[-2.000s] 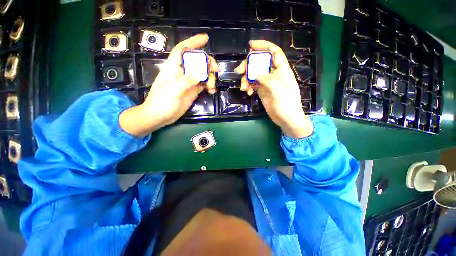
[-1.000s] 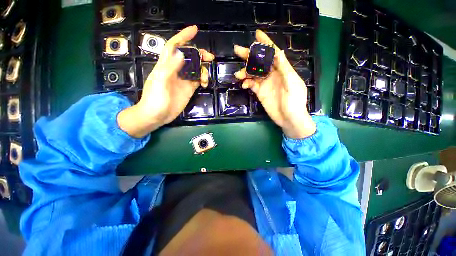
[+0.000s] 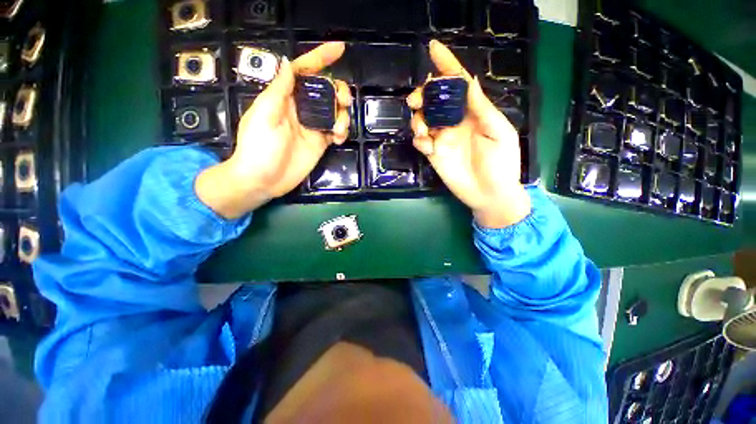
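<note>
My left hand (image 3: 278, 137) holds a smartwatch (image 3: 316, 103) at its edges, screen up, dark with small pale text. My right hand (image 3: 477, 153) holds a second smartwatch (image 3: 445, 102) the same way, also dark with faint text. Both are held above the black blister tray (image 3: 365, 195). Watches lie face down in the tray's left pockets, such as a gold one (image 3: 195, 65), a silver-white one (image 3: 257, 63) and a dark one (image 3: 190, 120). The hands hide some of the pockets. A loose silver-white watch piece (image 3: 341, 233) lies on the green mat near its front edge.
A left side tray (image 3: 62, 166) holds several gold and silver pieces. A right side tray (image 3: 655, 116) lies tilted, with glossy dark pockets. At the lower right are a small desk fan (image 3: 705, 296), a small dark item (image 3: 637, 311) and another black tray (image 3: 676, 377) with round pale pieces.
Both screens went from white to black with coloured dots, then to dark with pale text. My right hand has shifted slightly right and tilted its watch straighter. Both hands keep hold of their watches.
</note>
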